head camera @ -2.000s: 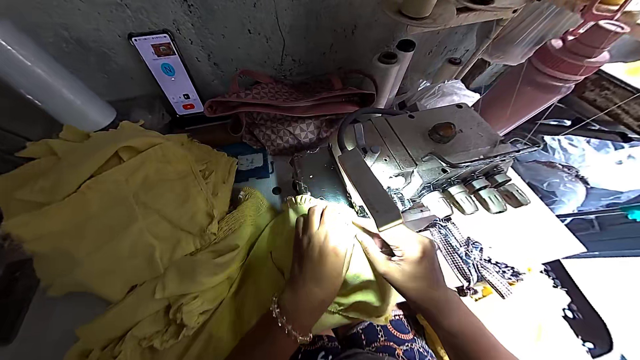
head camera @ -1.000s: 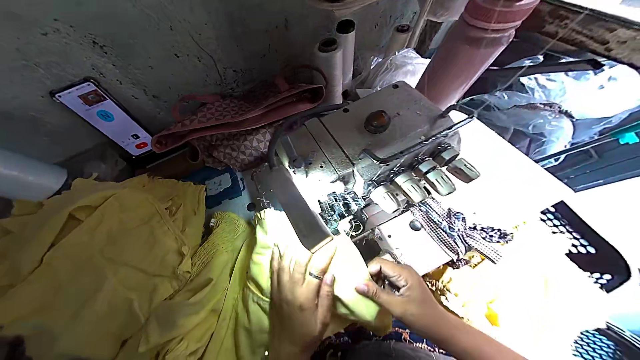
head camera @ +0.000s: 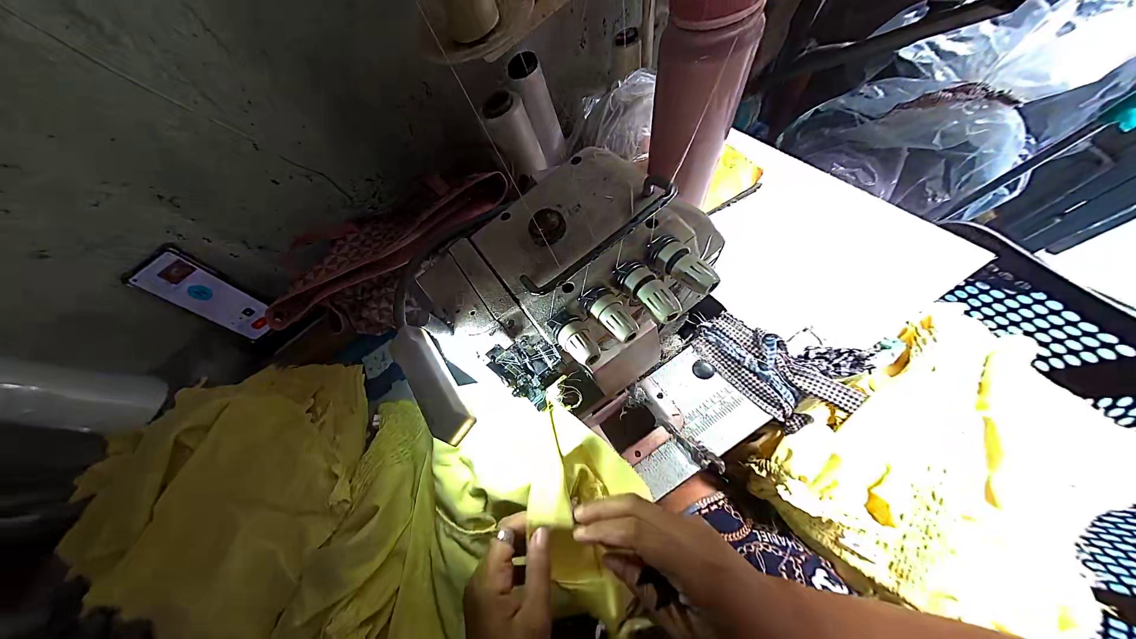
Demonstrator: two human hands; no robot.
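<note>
An overlock sewing machine (head camera: pixel 568 240) with several tension dials (head camera: pixel 626 311) stands in the middle, its lamp (head camera: pixel 435 386) lighting the presser foot area (head camera: pixel 528 368). Yellow fabric (head camera: pixel 568 497) runs from the needle area down to my hands. My left hand (head camera: pixel 510 577), a ring on one finger, pinches the fabric's edge from below and the left. From the right, my right hand (head camera: pixel 648 541) pinches the same fabric between thumb and fingers. More yellow fabric (head camera: pixel 231 497) is heaped at the left.
A phone (head camera: pixel 200 293) leans at the wall beside a patterned pink bag (head camera: pixel 382 257). Thread cones (head camera: pixel 515 133) and a pink bottle (head camera: pixel 706 98) stand behind the machine. Checked fabric strips (head camera: pixel 763 364) and brightly lit yellow fabric (head camera: pixel 941 470) lie at the right. A perforated black chair (head camera: pixel 1038 324) is beyond.
Both hands have moved down and away from the needle area, where they were close before. The yellow fabric now shows stretched between the machine and my fingers. The view has shifted.
</note>
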